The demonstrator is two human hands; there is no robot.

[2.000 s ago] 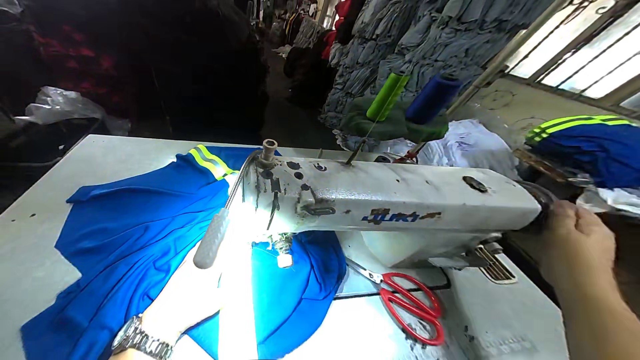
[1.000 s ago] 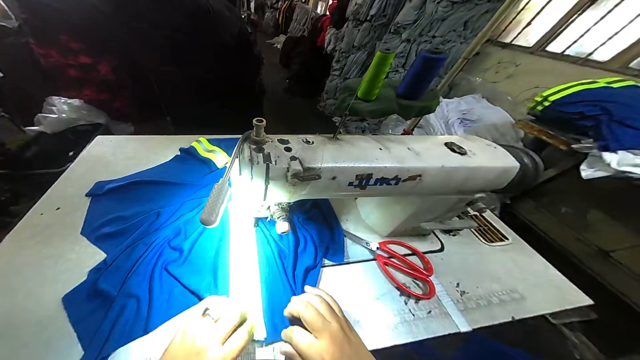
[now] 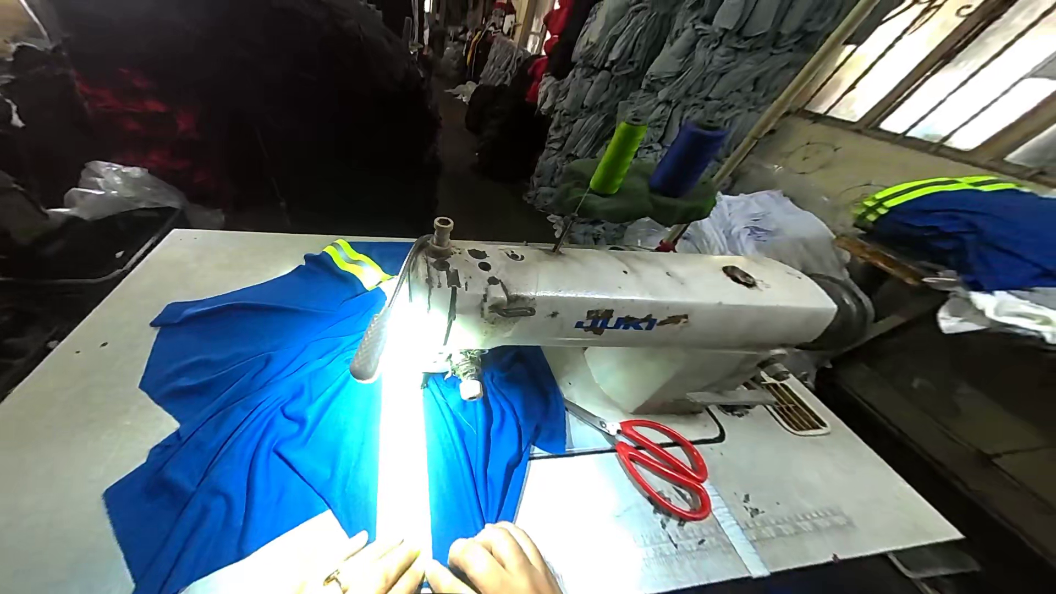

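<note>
Blue fabric (image 3: 272,412) with a yellow-green reflective stripe (image 3: 356,264) at its far edge lies under the needle head of a white Juki sewing machine (image 3: 627,301). A bright pale strip (image 3: 404,462) runs over the fabric toward me, washed out by the lamp glare. At its near end my left hand (image 3: 371,565), wearing a ring, pinches the strip with the fabric. Just right of it, my right hand (image 3: 499,561) grips the same near end, fingers curled. Red-handled scissors (image 3: 660,466) lie on the table, right of the fabric.
Green (image 3: 619,157) and blue (image 3: 689,158) thread cones stand behind the machine. The handwheel (image 3: 846,309) is at its right end. Folded blue garments with yellow-green stripes (image 3: 965,223) are piled at the right. Clear plastic (image 3: 124,194) lies left of the white table (image 3: 66,412). Stacked grey garments (image 3: 652,74) rise behind.
My right hand has left the handwheel, where it was two seconds ago, and is at the near end of the strip. My left hand has moved back from beside the needle area toward me.
</note>
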